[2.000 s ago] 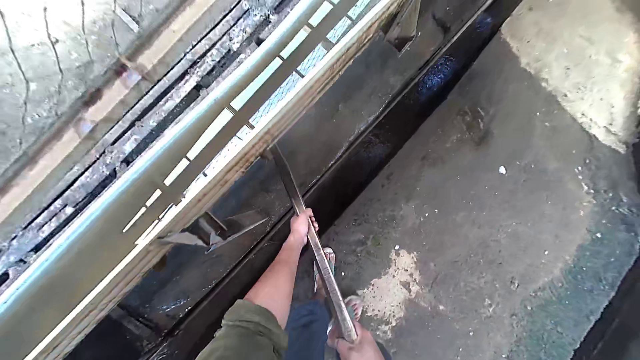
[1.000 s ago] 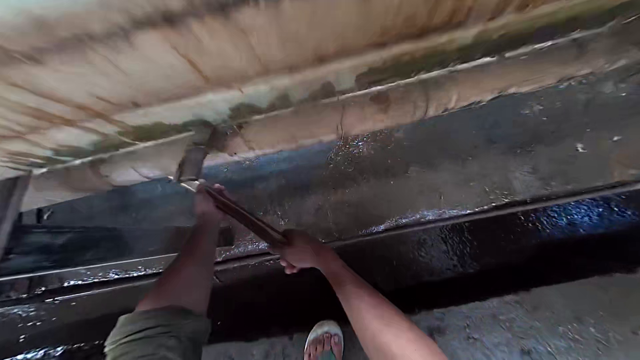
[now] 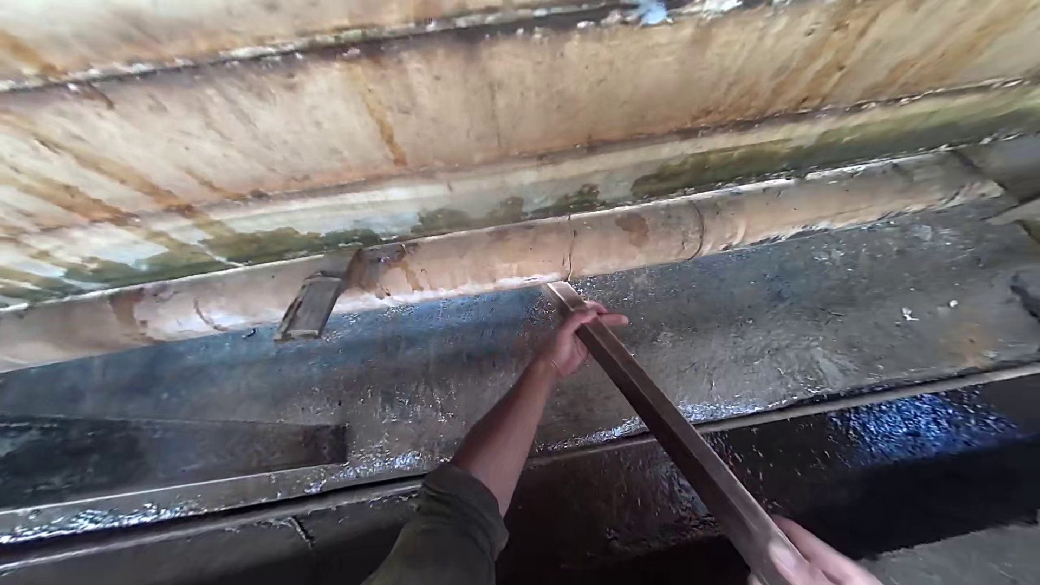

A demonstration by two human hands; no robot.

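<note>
A long, narrow bar (image 3: 666,414), wood or metal, runs from the middle of the view down to the lower right. My left hand (image 3: 575,337) is around it near its far end, with a finger sticking out past it. Close to the bottom edge, my right hand (image 3: 804,556) grips the bar and is partly cut off by the frame. The bar's far tip meets the lower edge of a pale rounded ledge (image 3: 487,256). A short wooden block (image 3: 311,307) leans against that ledge, left of my left hand.
Above the ledge rises a stained wall (image 3: 487,106) with rust streaks and green growth. Below lies a wet concrete surface (image 3: 756,301), bordered by a raised lip (image 3: 877,394) and a dark wet channel (image 3: 894,471). A dark rectangular slab or recess (image 3: 187,451) is at the left.
The view has shifted a lot. One second ago both hands were close together, with the bar's far end beside the wooden block; now that end is right of the block and my hands are farther apart.
</note>
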